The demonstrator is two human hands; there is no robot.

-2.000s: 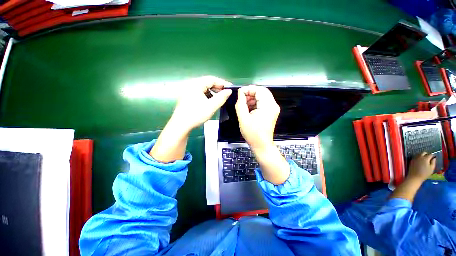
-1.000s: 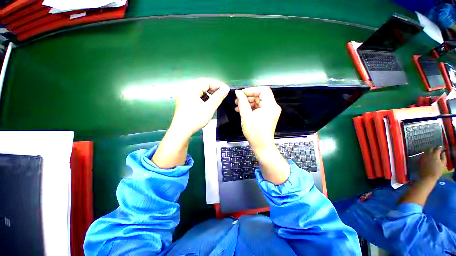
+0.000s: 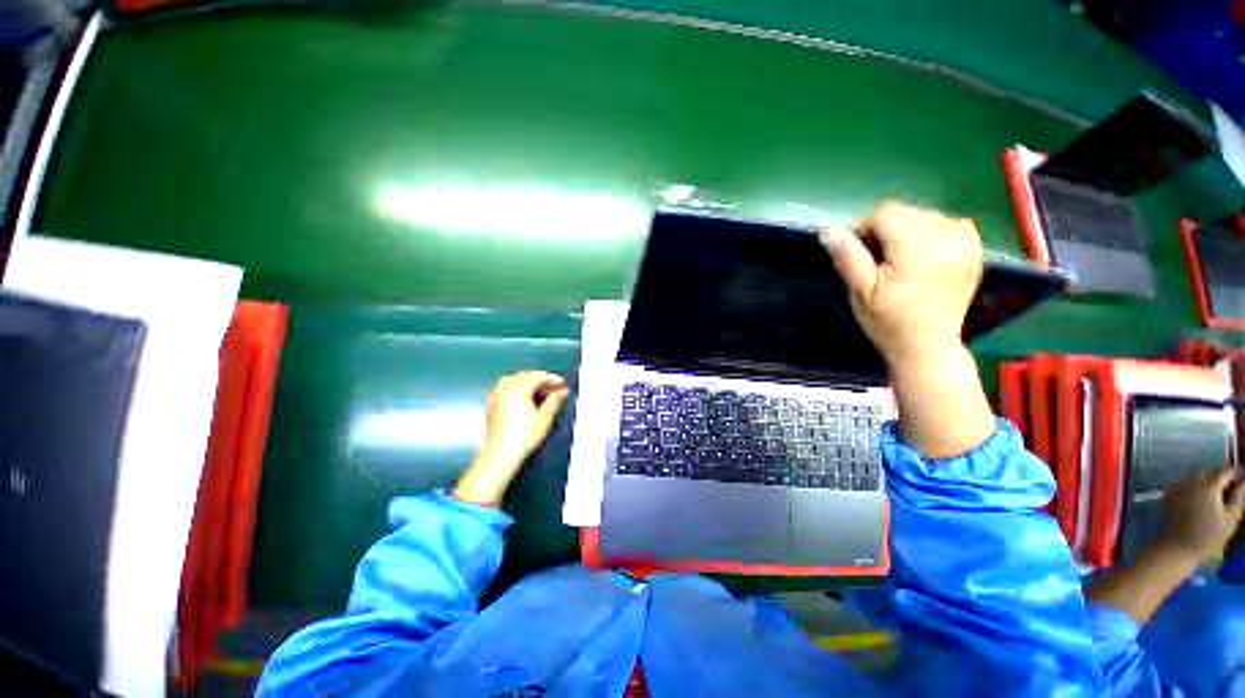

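Note:
An open laptop with black keys and a dark glossy screen lies in front of me on a red foam pad. A white sheet sticks out along its left side. My right hand is at the screen's top edge, right of the middle, thumb on the front side and fingers curled at the edge. My left hand is left of the laptop, clear of it, with fingers curled; whether it holds something small cannot be told.
At left, a closed dark laptop lies on a white sheet over red foam. At right stand stacked red foam pads and another open laptop. Another person's hand is at a laptop at the right.
Both hands have parted from the screen's top left. My left hand has dropped down and left of the laptop. My right hand has moved right along the top edge. The view has shifted and tilted.

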